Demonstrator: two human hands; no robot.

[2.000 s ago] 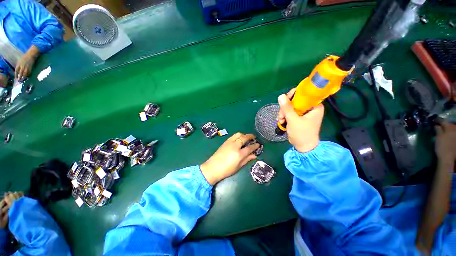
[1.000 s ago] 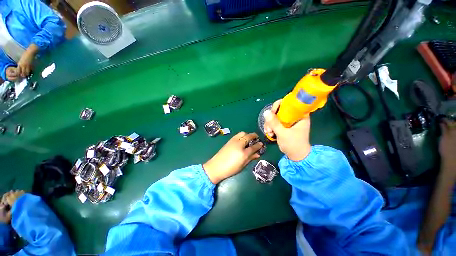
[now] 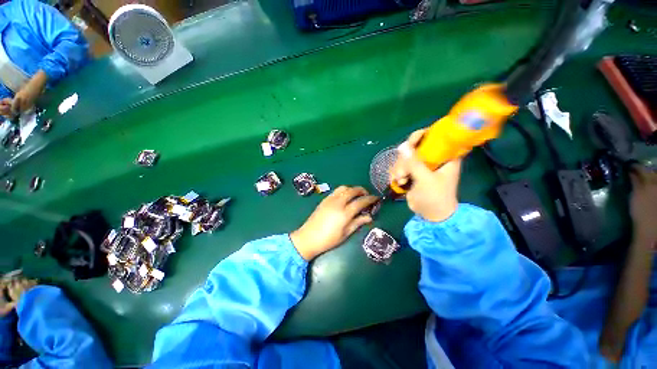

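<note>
My right hand (image 3: pixel 434 180) is closed around the yellow-orange electric screwdriver (image 3: pixel 465 128), which is blurred. Its tip points down and left, beside the electronic module (image 3: pixel 371 208) under my left fingers; contact is unclear. My left hand (image 3: pixel 333 222) holds that module on the green bench, mostly covering it. The round speckled screw dish (image 3: pixel 385 170) lies behind the tip, partly hidden by my right hand. A loose module (image 3: pixel 380 246) lies just in front of my left fingertips. Two more modules (image 3: pixel 305 184) (image 3: pixel 268 183) lie behind my left hand.
A module pile (image 3: pixel 140 241) lies at left beside a black object (image 3: pixel 78 243). Modules (image 3: pixel 277 139) (image 3: pixel 147 158) lie on the green belt (image 3: pixel 324 94). Black power supplies (image 3: pixel 529 216), cables and white tissue (image 3: pixel 555 115) are at right. A white fan (image 3: pixel 142 37) stands behind. Other people's arms show on both sides.
The screwdriver moved left and down, then back up and right, with its tip now by the held module. The belt modules have shifted right. My left hand has stayed nearly still.
</note>
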